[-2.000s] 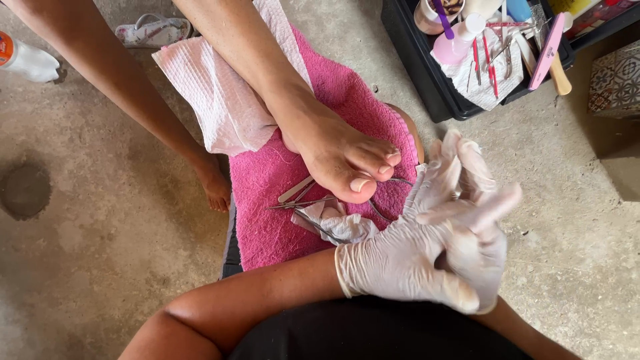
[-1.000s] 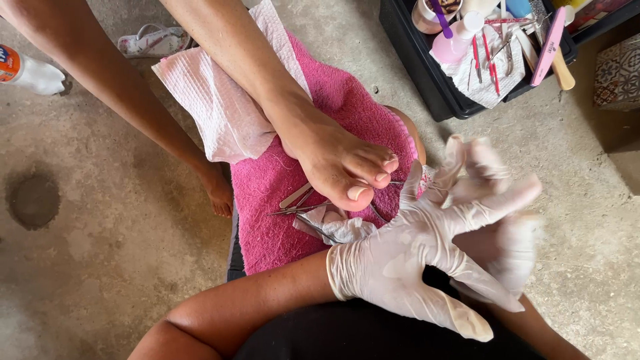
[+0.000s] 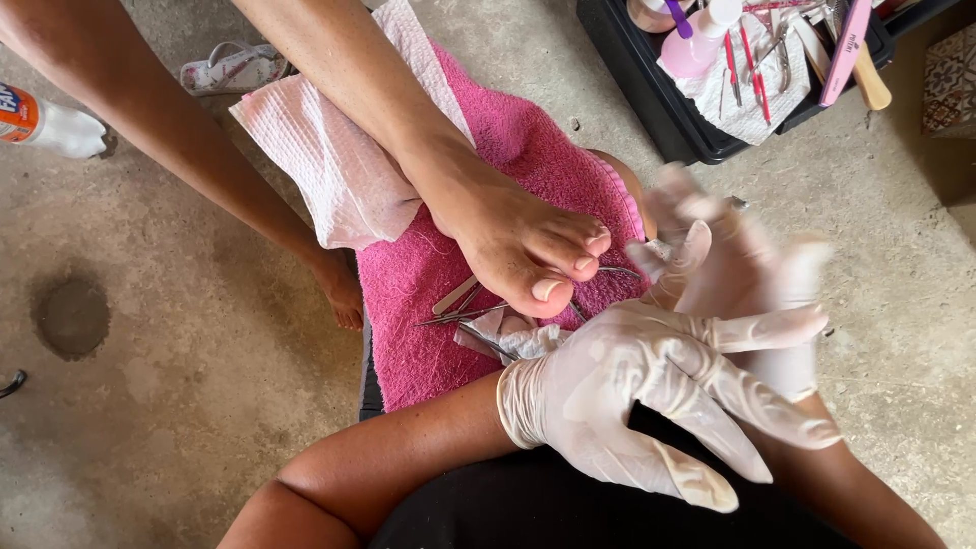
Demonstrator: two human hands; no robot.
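Note:
My left hand (image 3: 656,396), in a whitish disposable glove, spreads its fingers and shows nothing held. Beside and partly behind it, my right hand (image 3: 751,282) is gloved too and blurred; whether it holds anything cannot be made out. Left of both hands, another person's foot (image 3: 496,221) rests on a pink towel (image 3: 404,366), toes toward my hands. Below the big toe lie a thin pale stick (image 3: 455,295), several metal implements (image 3: 461,315) and a crumpled white tissue (image 3: 534,341). A white paper towel (image 3: 328,168) is tucked by the ankle.
A black tray (image 3: 640,95) at upper right holds a pink bottle (image 3: 690,49), red-handled tools (image 3: 755,72) and a pink nail file (image 3: 846,53). The person's other foot (image 3: 339,290) stands on the concrete floor. A flip-flop (image 3: 236,70) and a plastic bottle (image 3: 65,126) lie at upper left.
Both gloved hands have shifted against each other, and my left hand's fingers are more spread than two seconds ago. The foot on the towel stays in place.

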